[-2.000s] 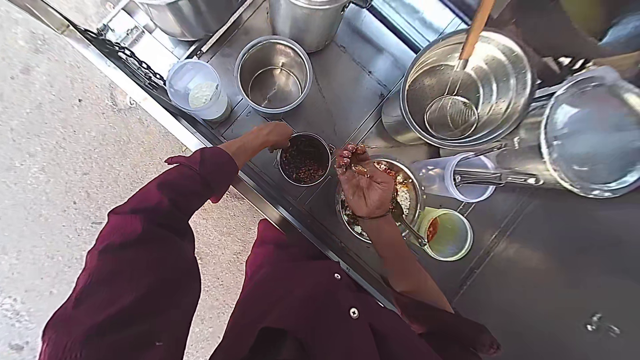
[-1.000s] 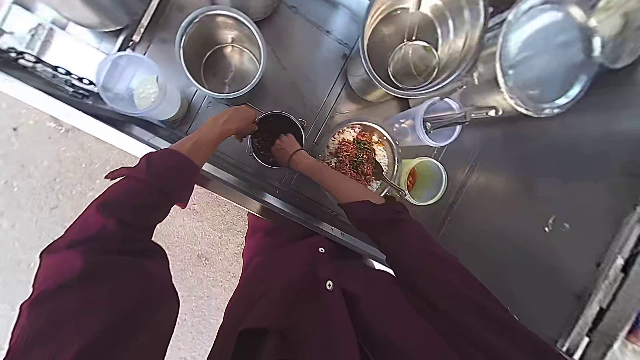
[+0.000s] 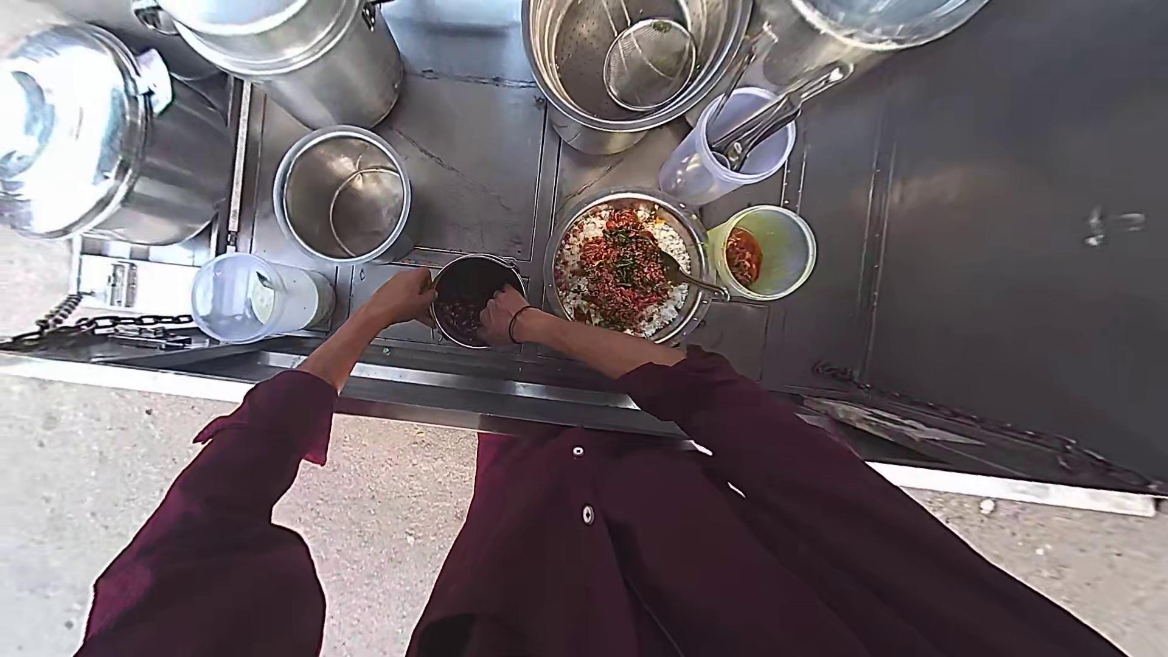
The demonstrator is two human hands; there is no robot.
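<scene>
My left hand (image 3: 404,297) grips the rim of a small metal pot (image 3: 478,259) at its left side. Inside that pot lies a dark red-brown food in small pieces (image 3: 459,317). My right hand (image 3: 501,317) reaches over the right rim into the pot; its fingertips are hidden, so I cannot tell whether they hold food. Just right of the pot, a round metal bowl (image 3: 552,260) holds white rice topped with red food and green bits (image 3: 630,265). A metal spoon (image 3: 698,285) rests in it. Touching or close by stands a greenish plastic cup (image 3: 792,253) with red food inside.
An open metal pot (image 3: 392,242) and a clear plastic container (image 3: 224,301) stand at left. Behind are a lidded pot (image 3: 338,82), a large pot (image 3: 593,132) with a wire strainer (image 3: 650,64), and a plastic container (image 3: 689,173) with metal utensils. A chain (image 3: 137,321) hangs at the counter's left edge.
My right hand, raised palm up over the bowl two seconds ago, went into the small pot and is still there. My left hand stays at the pot's rim. The view has shifted.
</scene>
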